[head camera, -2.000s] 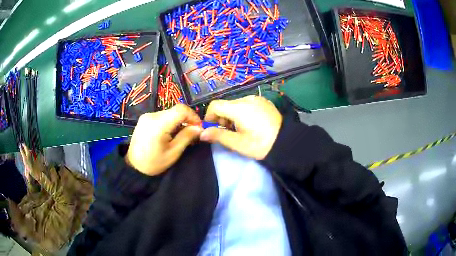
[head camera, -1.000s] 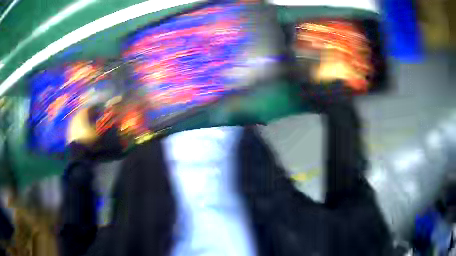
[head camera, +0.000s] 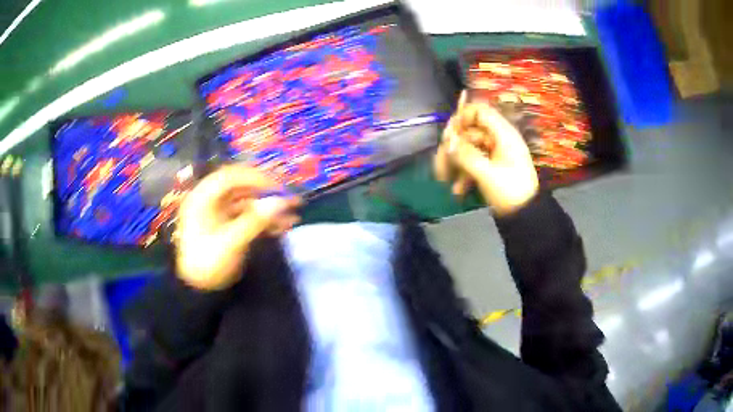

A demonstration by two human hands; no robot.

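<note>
The view is blurred. My left hand (head camera: pixel 213 229) is in front of the left and middle trays, its fingers pinched on what looks like a small blue housing (head camera: pixel 271 194). My right hand (head camera: pixel 489 157) is raised between the middle and right trays, fingers curled together on a thin pale-orange lead (head camera: pixel 461 103) that points up. The hands are wide apart. The left tray (head camera: pixel 55 181) holds blue and red pieces. The middle tray (head camera: pixel 414 68) holds a dense blue-red heap. The right tray (head camera: pixel 608 121) holds red leads.
A white-and-blue pen (head camera: pixel 414 122) lies at the right of the middle tray. The green bench (head camera: pixel 418 189) shows below the trays. Another worker in brown (head camera: pixel 60 362) is at the lower left. A blue object (head camera: pixel 635 64) stands at the upper right.
My hands have parted from their joint hold, reached into the left and right trays, and come back out towards the middle. The view has shifted.
</note>
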